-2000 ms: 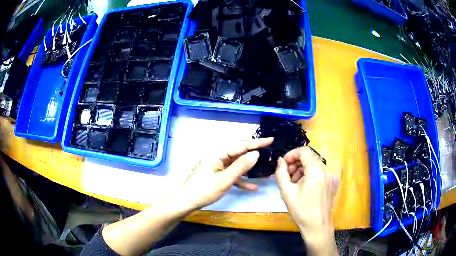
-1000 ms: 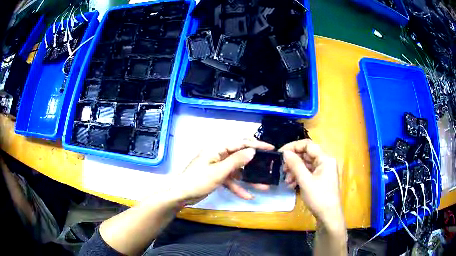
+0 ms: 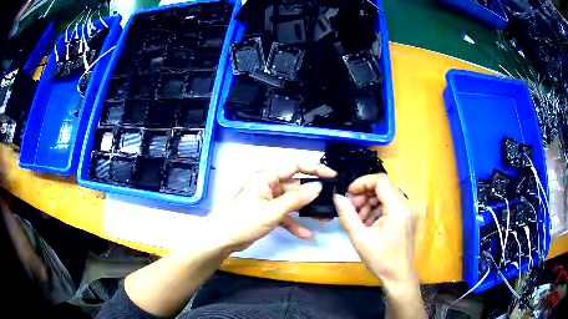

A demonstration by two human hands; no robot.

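Note:
My left hand (image 3: 274,202) holds a square black housing (image 3: 319,205) by its left side, above the white work sheet (image 3: 156,225). My right hand (image 3: 373,215) is at the housing's right side, thumb and index finger close together near its edge. Whether a thin sealing ring is between those fingers cannot be told. The dark pile of sealing rings (image 3: 361,163) lies just behind the housing and partly merges with it in view.
A bin of loose housings (image 3: 305,129) stands beyond my hands, with a tray of fitted housings (image 3: 142,194) to its left. A bin of cabled units (image 3: 464,187) stands at the right, another bin (image 3: 47,163) at far left. A person's arm (image 3: 22,233) shows at the left edge.
Compared with one second ago, the housing is tilted and slightly higher, and my right fingers have moved a little left over its right side. Two seconds ago my right hand was apart from my left.

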